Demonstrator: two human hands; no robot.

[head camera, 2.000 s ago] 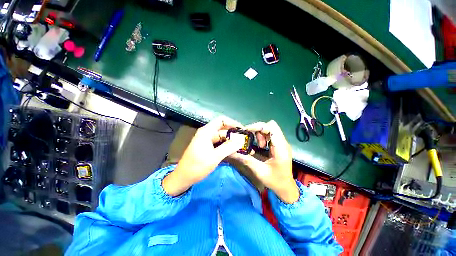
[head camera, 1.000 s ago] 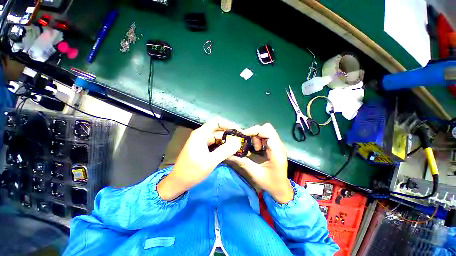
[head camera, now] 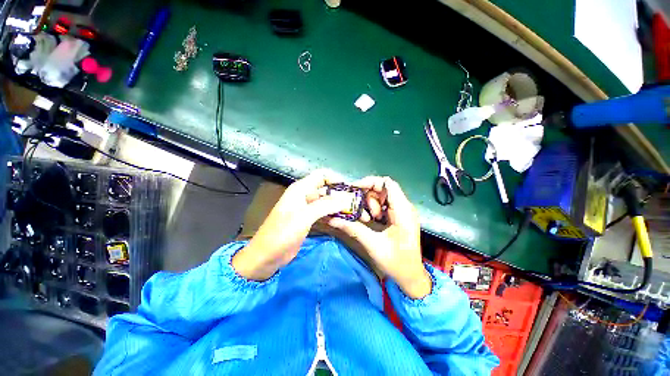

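A small dark squarish watch housing with gold or yellow inside [head camera: 352,202] is held over the bench's front edge, above my lap. My left hand [head camera: 288,220] grips it from the left, with the thumb across its face. My right hand [head camera: 391,233] is at its right side, with fingertips around a dark part that touches or joins the housing. Whether that part is separate I cannot tell. The fingers hide much of both.
On the green bench [head camera: 294,110] lie scissors [head camera: 446,169], a second case [head camera: 393,71], a white square [head camera: 364,102], a lit meter [head camera: 231,67] and a tape roll [head camera: 510,95]. A red parts tray [head camera: 507,316] is at my right knee, a blister tray [head camera: 88,235] left of my lap.
The housing's face is tilted more into view and its silvery edge shows more. The right fingers have shifted slightly around the dark part. Both hands stay in nearly the same place.
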